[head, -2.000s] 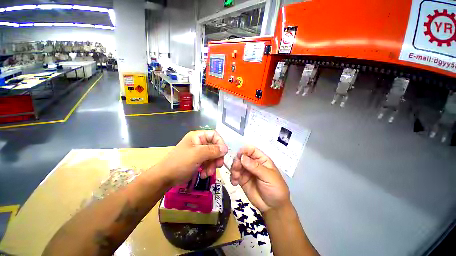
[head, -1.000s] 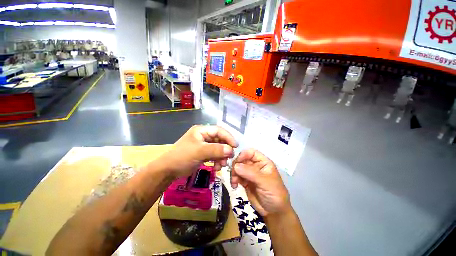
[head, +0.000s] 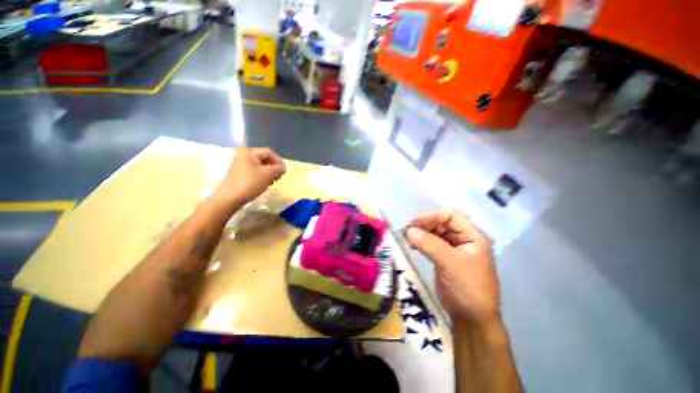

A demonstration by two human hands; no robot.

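My left hand (head: 253, 175) is over the far part of the tan board with its fingertips pinched together; nothing shows between them. My right hand (head: 453, 257) is right of the pink block, its thumb and forefinger pinched on what looks like a tiny thin part (head: 405, 228), blurred. The pink block (head: 338, 244) has a black insert (head: 365, 239) in its top. It sits on a cream base block (head: 330, 287) on a dark round base (head: 331, 315). Neither hand touches the block.
Small loose parts (head: 257, 219) lie on the tan board (head: 100, 230). A blue cloth (head: 301, 212) is behind the block. Black pieces (head: 418, 311) lie scattered on the pale ledge (head: 431, 367). An orange control box (head: 460, 57) and blurred hanging clips (head: 625, 100) are at upper right.
My hands have moved apart, the left one going left to above the board, the right one staying right of the block. The view has tilted down and turned left, uncovering the blue cloth.
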